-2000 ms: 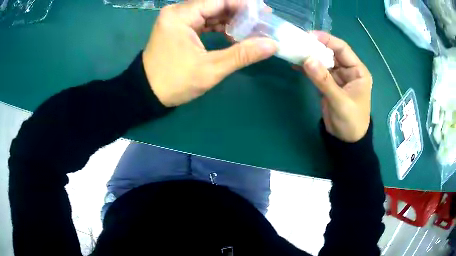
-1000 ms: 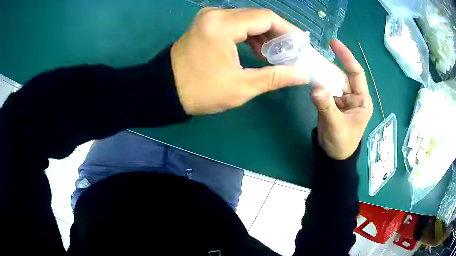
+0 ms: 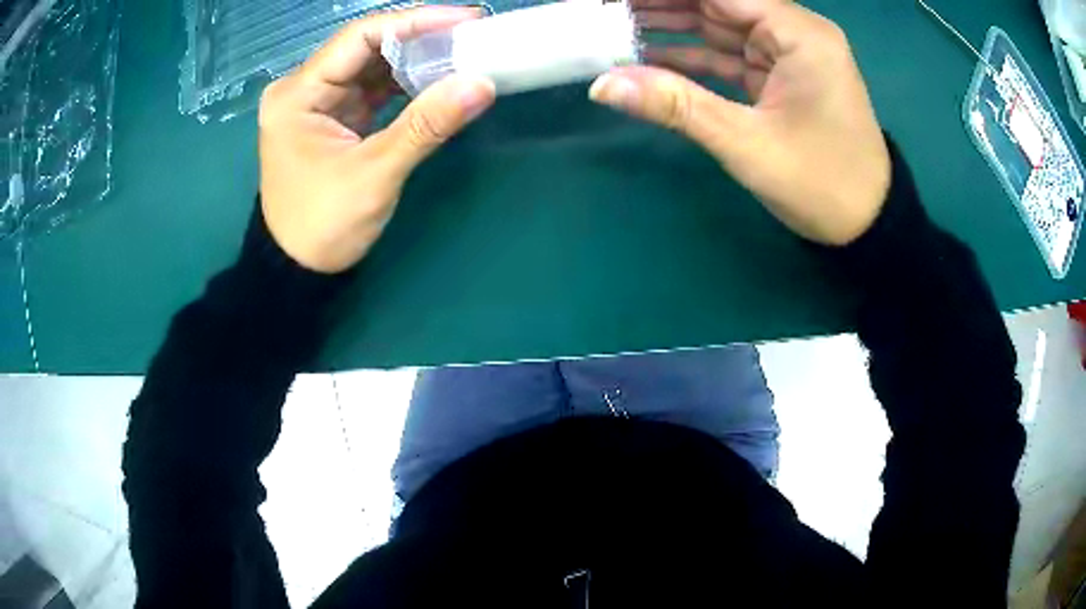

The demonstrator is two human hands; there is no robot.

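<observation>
A white plastic body (image 3: 542, 48) is held level above the bench at the top centre, its upper edge close to the picture's rim. A clear plastic shell (image 3: 424, 60) shows around its left end. My left hand (image 3: 345, 149) grips the left part, thumb in front and fingers behind. My right hand (image 3: 774, 113) is at the right end, thumb tip against or very near the body's lower right corner, fingers behind and partly cut off by the top edge. Both hands are bare.
A ribbed blister tray (image 3: 238, 54) lies behind my left hand. A compartment blister tray (image 3: 60, 131) is at far left. A small parts box (image 3: 1027, 149) with white pieces lies at right, a thin stick (image 3: 947, 26) beside it. A bag's edge (image 3: 1068, 48) shows at top right.
The view has swung right to left, bringing the compartment tray into sight. The white body has turned from slanted to nearly level. My hands are farther apart, the right fingers more spread.
</observation>
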